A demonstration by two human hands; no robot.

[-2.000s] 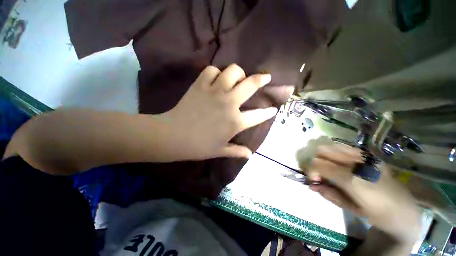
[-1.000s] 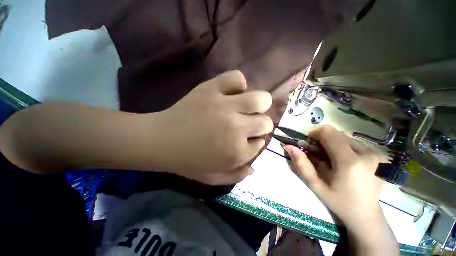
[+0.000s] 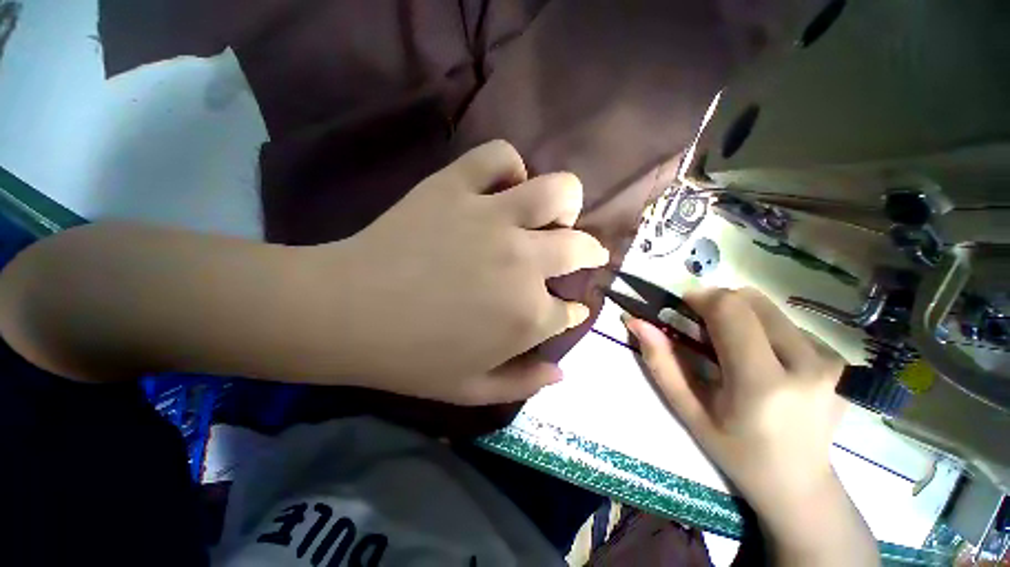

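Note:
Dark maroon-brown cloth (image 3: 366, 144) lies across the table and up to the machine head. My left hand (image 3: 476, 277) is on the cloth with bent fingers, gripping its edge near the middle of the view. My right hand (image 3: 764, 377) holds dark thread snips (image 3: 665, 315). Their two blades are apart and point left, with the tips at the cloth edge beside my left fingertips. Whether the blades touch the cloth or a thread cannot be told.
The machine head (image 3: 886, 100) fills the upper right, with metal rods and a black ribbed knob (image 3: 873, 382) right of the snips. The table's green edge (image 3: 620, 476) runs below. A blue basket (image 3: 177, 415) shows at lower left.
Over two seconds, my right hand moved up and left, bringing the snips to the cloth edge. My left fingers bent inward from spread. Since one second ago, the snips' blades have spread slightly.

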